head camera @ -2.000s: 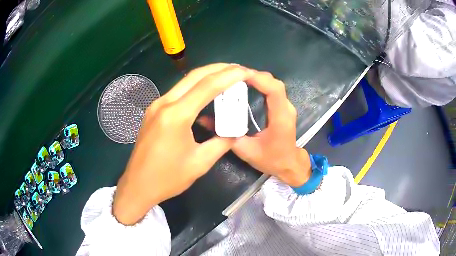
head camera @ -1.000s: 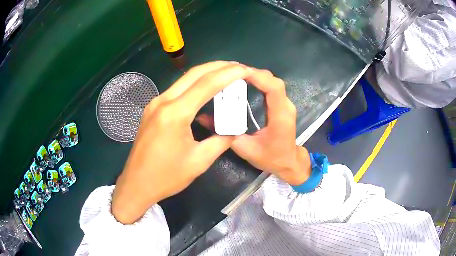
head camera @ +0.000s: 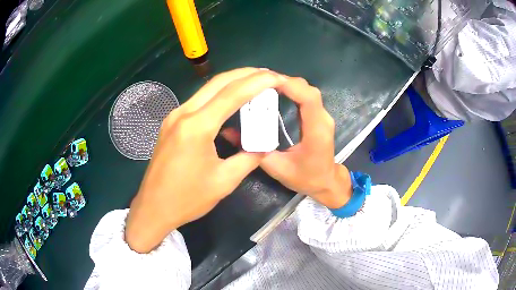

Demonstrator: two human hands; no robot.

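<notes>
A plain white rounded block [head camera: 259, 123] is held upright above the dark green bench, between the fingers and thumbs of both hands. My left hand [head camera: 195, 156] grips it from the left side, with fingers over its top end and thumb at its bottom end. My right hand [head camera: 310, 144] grips it from the right in the same way and wears a blue wrist strap [head camera: 357, 195]. A thin white cable [head camera: 286, 129] shows in the gap between the block and my right hand. The fingertips partly hide the block's ends.
An orange-yellow electric screwdriver [head camera: 189, 34] points down beyond my hands. A round metal screw tray [head camera: 140, 120] lies left of them. Rows of circuit boards [head camera: 59, 199] lie far left. A clear plastic tray [head camera: 390, 28], another person's sleeve [head camera: 475, 68] and a blue stool [head camera: 413, 133] are at right.
</notes>
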